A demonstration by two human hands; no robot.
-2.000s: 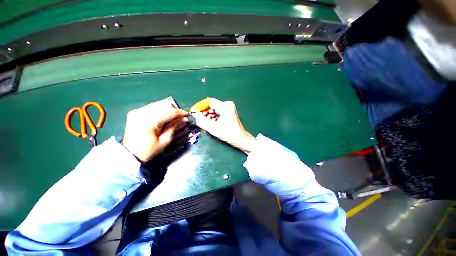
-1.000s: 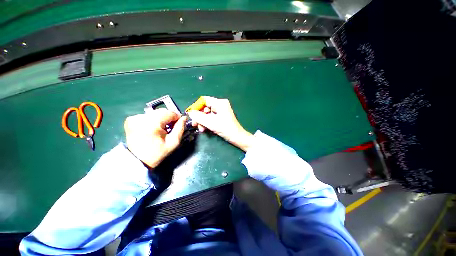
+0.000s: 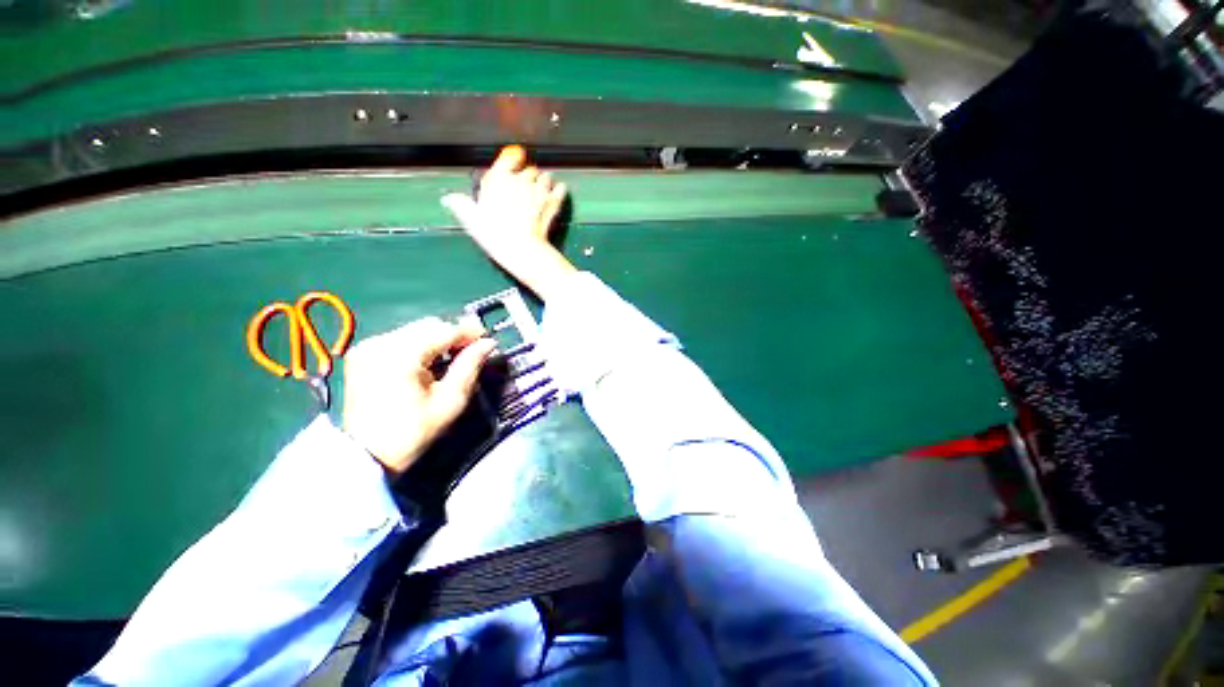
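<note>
My left hand holds the slotted silver-grey fixture over the green bench, with thumb and fingers at its left side. The fixture's rectangular window faces away from me. Dark wires lie across its slots, and black cable trails towards my lap. My right hand is stretched over the green belt strip, fingers spread, near the metal rail. An orange bit shows at its fingertips; whether it is the small tool is unclear. A dark object shows partly beside these fingers, mostly hidden.
Orange-handled scissors lie on the bench left of my left hand. Parallel black cables cross my lap at the bench edge. A large black cable mass with white ends hangs at right. The metal rail runs beyond the belt strip.
My right hand has left the fixture and moved forward to the belt strip. More of the fixture is uncovered. The dark block on the strip no longer shows at left. The view has shifted.
</note>
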